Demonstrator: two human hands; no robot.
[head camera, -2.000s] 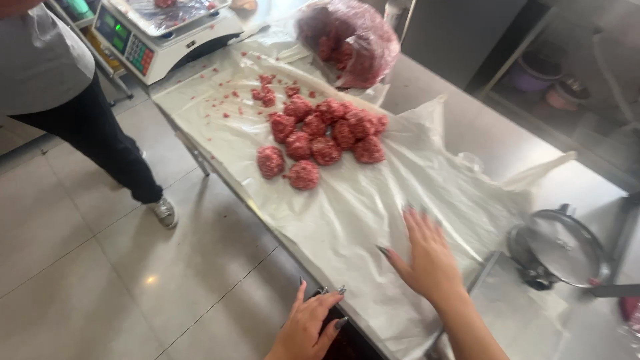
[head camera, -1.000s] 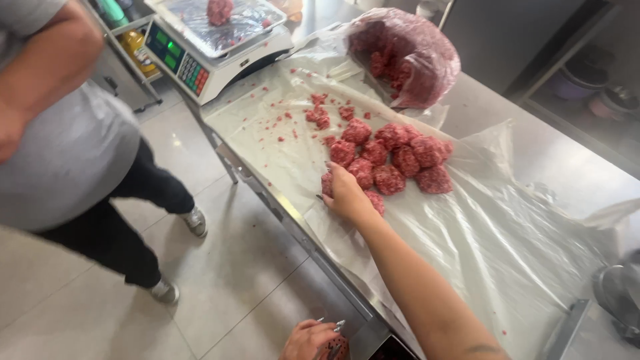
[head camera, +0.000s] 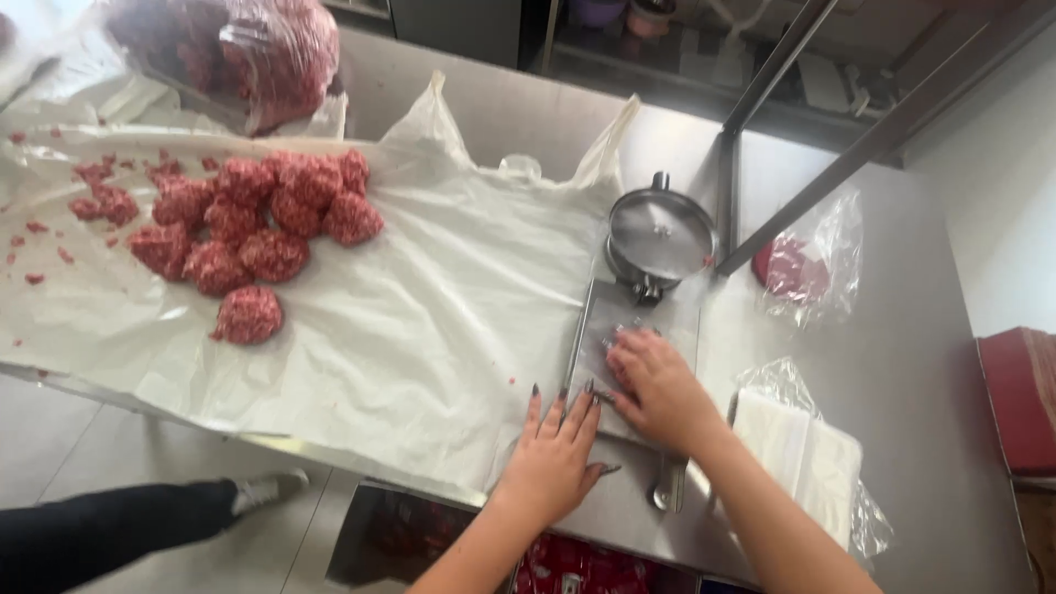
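My right hand (head camera: 660, 384) lies over a ball of ground meat (head camera: 617, 367) on the base of a metal hand press (head camera: 598, 330). Its fingers cover most of the ball. The press's round metal plate (head camera: 662, 235) stands tipped back behind it, and a short handle (head camera: 672, 483) sticks out in front. Spread flat beside the base's left edge, my left hand (head camera: 553, 450) holds nothing. To the left, several ground meat balls (head camera: 272, 252) sit heaped on white plastic sheeting (head camera: 437, 313), with one ball (head camera: 249, 315) nearer the front.
A clear bag of ground meat (head camera: 247, 58) stands at the back left. On the right are a stack of plastic sheets (head camera: 792, 454), a flat red patty in clear film (head camera: 792, 268) and metal frame bars (head camera: 833, 190). Another person's leg (head camera: 115, 528) shows at the lower left.
The view has swung right. My right hand has left the meat pile, where it was reaching a second ago, and is now over the press. My left hand, earlier at the table's front edge, lies beside the press.
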